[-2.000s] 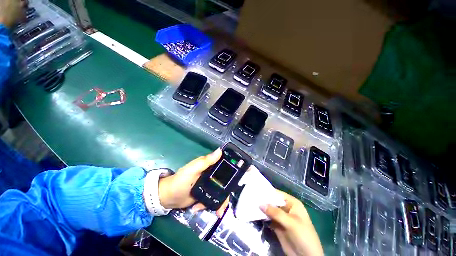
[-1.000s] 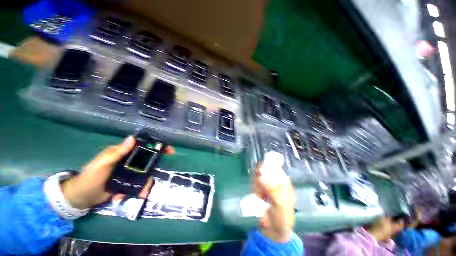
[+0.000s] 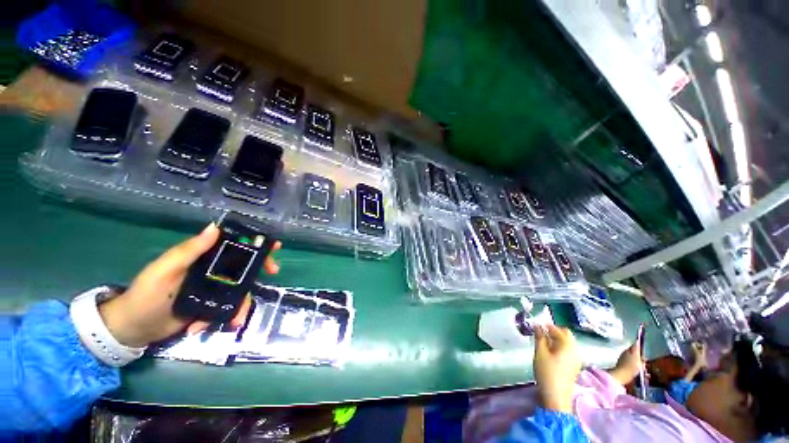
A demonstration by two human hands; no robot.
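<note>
My left hand (image 3: 151, 303) holds a black handheld device (image 3: 216, 281) upright, its face towards me. The device shows a bright rectangular outline around its screen, a small green patch above and marks below. My right hand (image 3: 555, 362) is far to the right over the bench, its fingertips pinched at the edge of a crumpled white wipe (image 3: 497, 329). A small dark, shiny spot shows by these fingertips; I cannot tell what it is. A white carrier sheet (image 3: 344, 339) with black panels lies on the bench, partly behind my left hand and the device.
A clear blister tray (image 3: 43, 169) with two rows of devices lies behind my left hand. More stacked trays (image 3: 424, 281) stand right of it. A blue bin (image 3: 73, 39) of small parts is at top left. A person in pink (image 3: 623, 402) sits at the right. A silvery packet (image 3: 599, 313) lies beyond my right hand.
The view has swung right. My right hand has moved away from the device, far right along the bench, with the white wipe. My left hand still holds the device.
</note>
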